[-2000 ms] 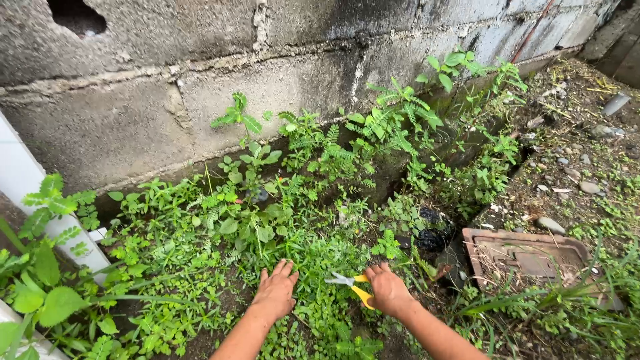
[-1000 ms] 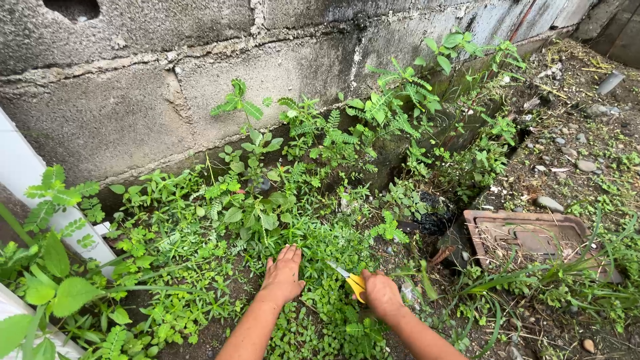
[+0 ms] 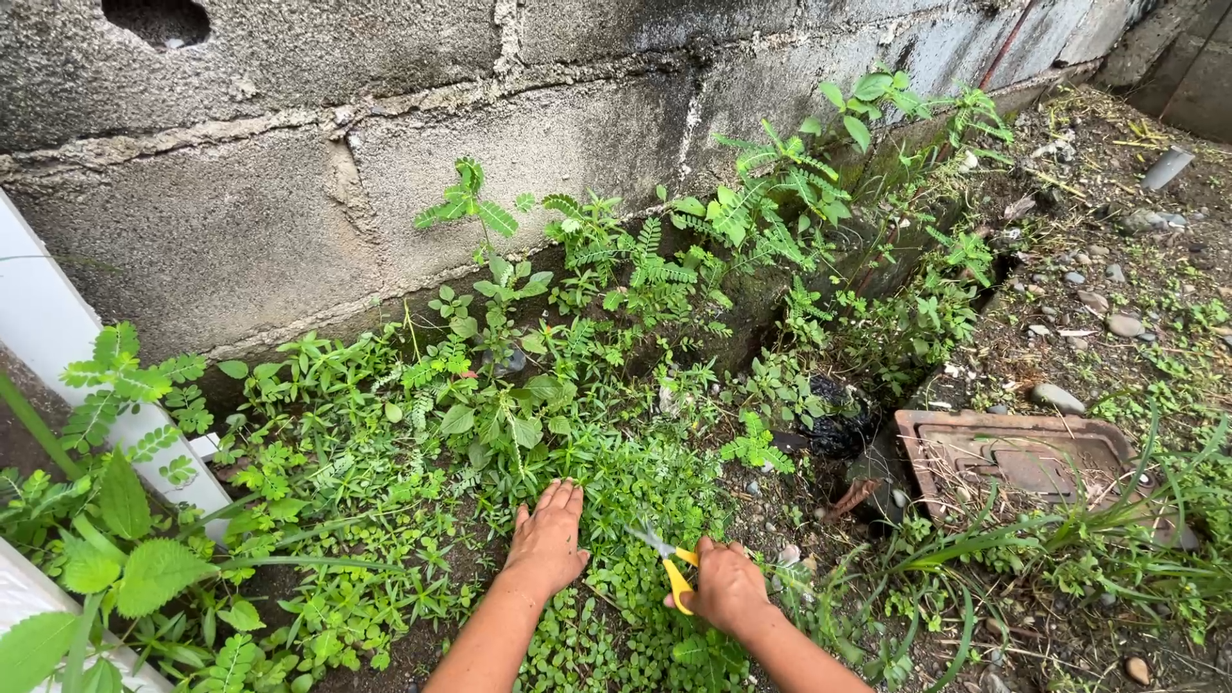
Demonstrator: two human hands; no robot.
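Low green weeds (image 3: 385, 539) cover the ground at the foot of the wall. My left hand (image 3: 549, 541) rests on them, palm down, at lower centre; whether its fingers grip any stems cannot be made out. To its right, my right hand (image 3: 727, 585) holds a pair of scissors (image 3: 678, 581) by the yellow handles. The metal blades point up and left into the leaves, toward my left hand, with their tips partly hidden by foliage. A broader-leaved weed (image 3: 505, 414) stands just beyond my left hand.
A concrete block wall (image 3: 260, 221) runs across the back. White boards (image 3: 58, 308) lean at the left. On the right lie a brown plastic lid (image 3: 1030, 457), a grey stone (image 3: 1057, 397) and black plastic (image 3: 835, 423) beside a gap along a concrete edge. Long grass (image 3: 972, 549) grows at lower right.
The scissor handles, spread apart two seconds ago, were closer together one second ago and are spread again now. Both hands stay low among the weeds, my left hand flat throughout.
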